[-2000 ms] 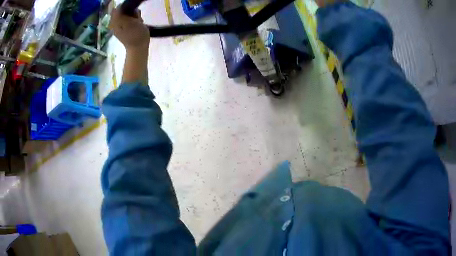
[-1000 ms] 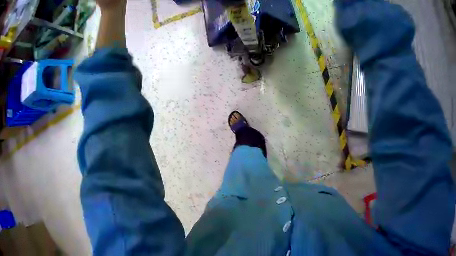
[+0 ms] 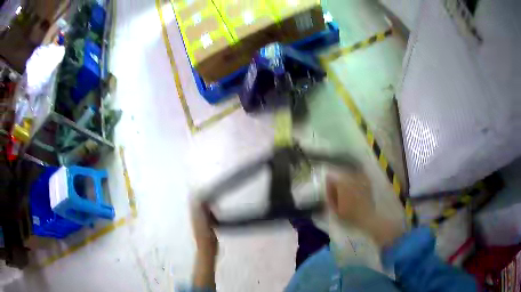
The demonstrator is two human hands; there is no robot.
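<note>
A black looped pallet jack handle (image 3: 280, 185) lies in front of me, blurred by motion. My left hand (image 3: 204, 219) grips its left side. My right hand (image 3: 349, 197) is on its right side, also blurred, with the fingers around the bar. The handle's arm with a yellow label runs up to the dark blue pallet jack body (image 3: 260, 85). Beyond it, brown cartons (image 3: 245, 34) with bright yellow-green tape and white labels stand on a blue plastic pallet (image 3: 211, 92). The forks are hidden under the load.
At the left are a light blue stool (image 3: 85, 194), a blue bin (image 3: 43, 211) and a cluttered rack (image 3: 80, 137). Yellow-black floor tape (image 3: 368, 137) runs along the right. A large pale ribbed panel (image 3: 428, 125) stands beyond it.
The loaded cartons and pallet have come into view at the top. The handle and both hands now show lower in the picture. The foot seen earlier is no longer visible.
</note>
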